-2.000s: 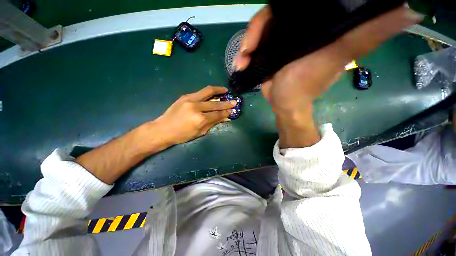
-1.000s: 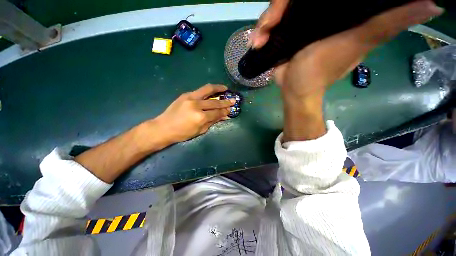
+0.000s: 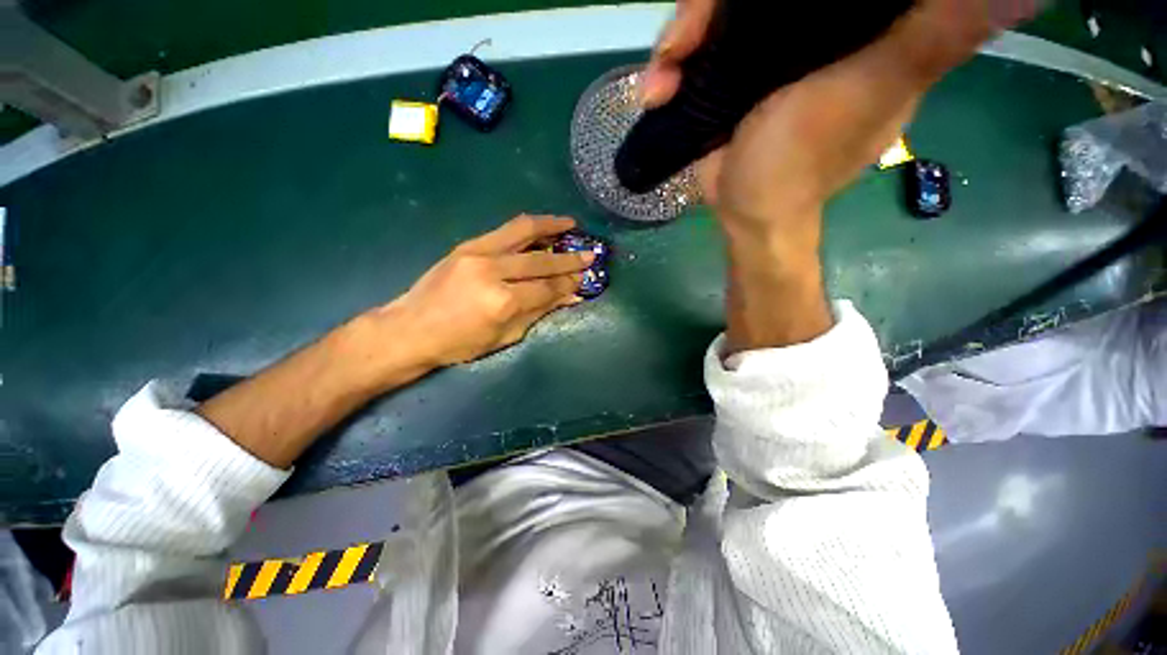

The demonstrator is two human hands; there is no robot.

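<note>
My left hand (image 3: pixel 480 294) lies on the green work surface with its fingertips on a small dark device housing (image 3: pixel 593 279), which they partly cover. My right hand (image 3: pixel 800 160) grips the thick black electric screwdriver (image 3: pixel 730 96). The screwdriver's tip end is over the round silver-grey screw dish (image 3: pixel 599 143), just above and to the right of the housing. The thin bit cannot be made out. My right hand and the screwdriver hide part of the dish's right side.
Another dark housing (image 3: pixel 476 92) and a yellow-and-white battery (image 3: pixel 413 122) lie at the back left. A housing (image 3: pixel 928 188) and a battery (image 3: pixel 895 154) lie at the right, near a clear plastic bag (image 3: pixel 1116 160). A pale metal rail (image 3: pixel 256 77) bounds the back. A black cable (image 3: pixel 1024 305) crosses the right side.
The screwdriver in my right hand has moved from the housing, up and right to over the screw dish. My left hand stays on the housing, nearly unmoved.
</note>
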